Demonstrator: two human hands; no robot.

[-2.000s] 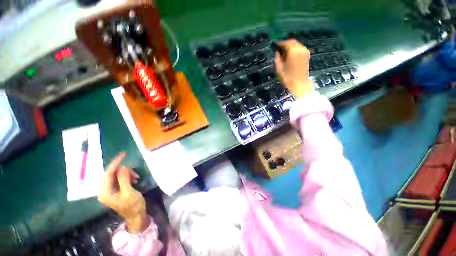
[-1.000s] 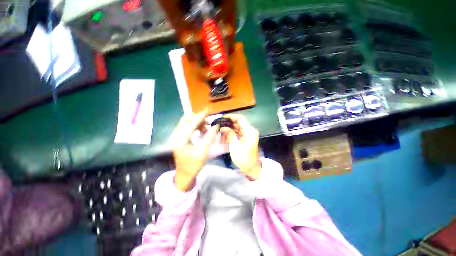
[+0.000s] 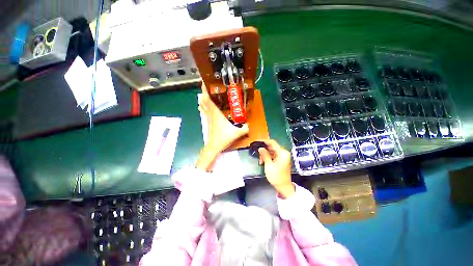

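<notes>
The fixture has an orange-brown base [image 3: 259,111], an upright plate [image 3: 203,52] and a red ribbed clamp handle [image 3: 236,104] pointing down. My left hand [image 3: 222,132] is at the left of the base, its thumb by the small dark nest below the handle and its other fingers reaching up beside the plate. Whether it grips anything is hidden. My right hand [image 3: 277,163] holds a round black part [image 3: 256,148] between thumb and fingers at the base's front right corner.
A clear tray [image 3: 339,167] of black discs lies right of the fixture, with a second tray [image 3: 433,136] beyond. A tester [image 3: 155,67] stands behind left. Left lie a marker [image 3: 163,141] on white paper and a dark mat [image 3: 46,104]. Below the bench edge are a parts tray [image 3: 124,228] and cardboard [image 3: 358,200].
My hands were together around the black part in front of the fixture. They are now apart: the left has moved up to the fixture, the right holds the part at the base's front corner.
</notes>
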